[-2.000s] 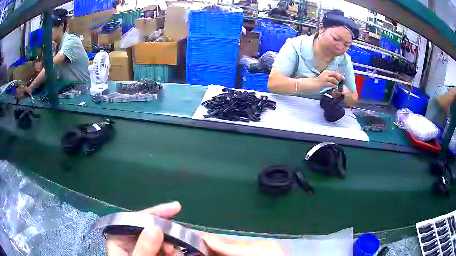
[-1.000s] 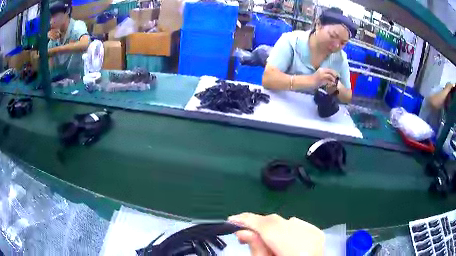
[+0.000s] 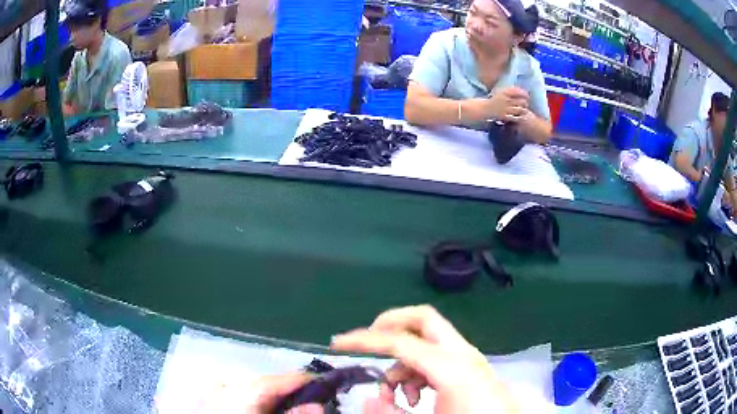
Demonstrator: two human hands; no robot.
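Note:
A black curved headband piece (image 3: 327, 386), blurred, is held low over the white foam sheet (image 3: 190, 372) at the bottom centre. My left hand (image 3: 279, 394) is at its left end, partly cut off by the bottom edge. My right hand (image 3: 432, 356) is at its right end, with thumb and fingertips on the piece and other fingers stretched out to the left above it. Small dark parts show just behind the piece. What hangs below it is out of the picture.
Headphones (image 3: 133, 202) and more headsets (image 3: 529, 230) lie on the green belt (image 3: 323, 242). A blue cup (image 3: 574, 377), a dark stick (image 3: 600, 390) and a sheet of curved parts (image 3: 703, 368) are at right. Bubble wrap (image 3: 73, 356) is at left. A person (image 3: 477, 81) sits opposite.
The view has shifted. My left hand has come into view on the headband piece after being out of sight one second ago. The person opposite has raised their head.

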